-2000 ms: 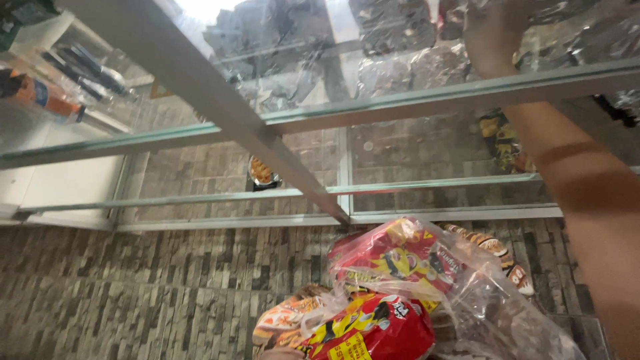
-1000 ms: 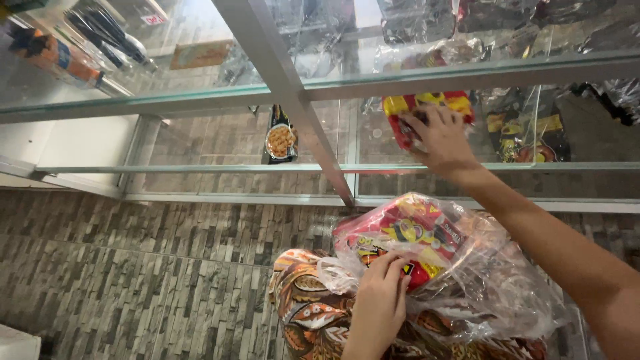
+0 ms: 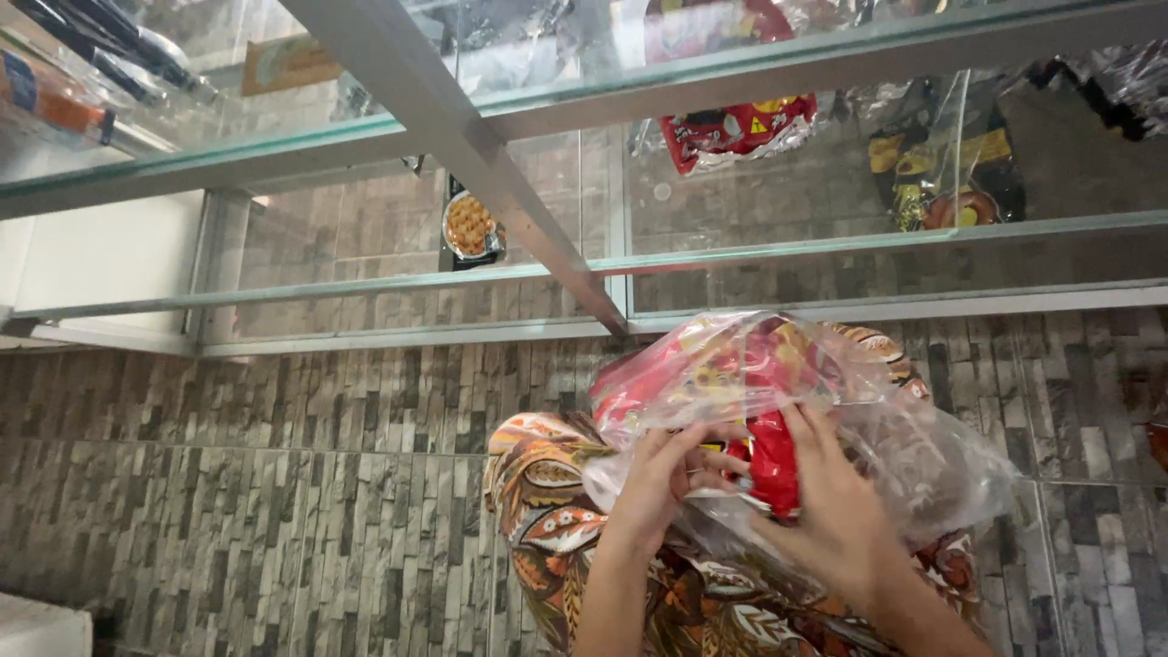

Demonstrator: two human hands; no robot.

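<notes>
A clear plastic bag holding red and yellow packets rests on my lap, over patterned fabric. At its opening, my left hand is closed on the plastic edge beside a red packet. My right hand lies against the other side of that packet, fingers bent and slightly blurred; whether it grips the packet or the bag I cannot tell. Another red packet lies on a glass shelf above the bag.
Glass shelves with metal frames span the upper view. They hold a black packet with a food picture, a dark and yellow packet and an orange bottle. A white object stands at the lower left on the tiled floor.
My right hand has come down from the shelf to the bag. The red packet it touched a second ago now lies on the shelf without a hand on it.
</notes>
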